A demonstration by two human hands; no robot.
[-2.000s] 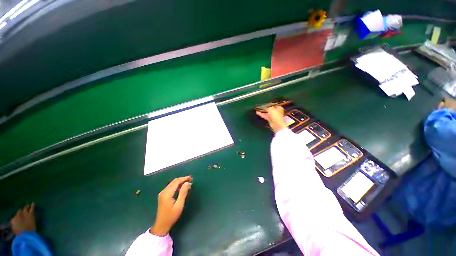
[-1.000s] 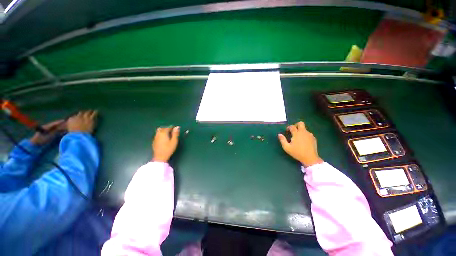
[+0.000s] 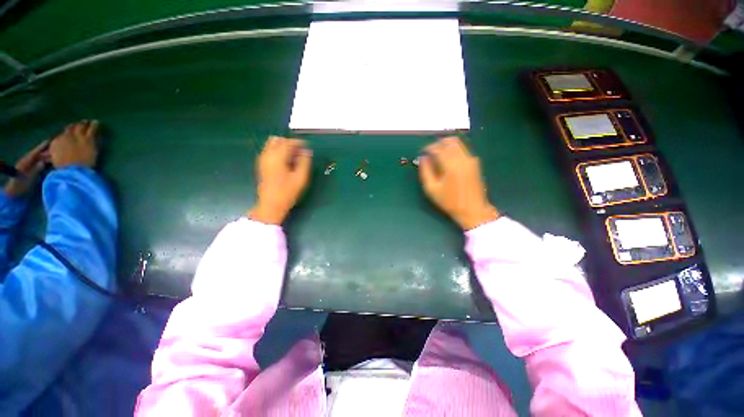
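Observation:
Several tiny flex cable parts lie in a loose row on the green bench, one left of centre point(image 3: 329, 168), one near the middle point(image 3: 362, 172) and one further right point(image 3: 405, 161). My left hand point(image 3: 282, 173) is blurred, palm down on the bench left of the row, with its fingers bent. My right hand point(image 3: 453, 177) is also blurred, at the right end of the row, its thumb and fingers beside a small pale bit. Whether either hand holds a part cannot be told.
A white board point(image 3: 380, 75) lies behind my hands. At right a long black phone tray point(image 3: 601, 210) holds several orange-edged phone units point(image 3: 612, 177). A neighbour's blue sleeves point(image 3: 77, 216) and hands are at left, with a black cable. A metal rail point(image 3: 204, 54) runs behind.
The view has swung right and down from the tray. My right hand has left the tray's far end and come to the right end of the row. My left hand is at the row's left end.

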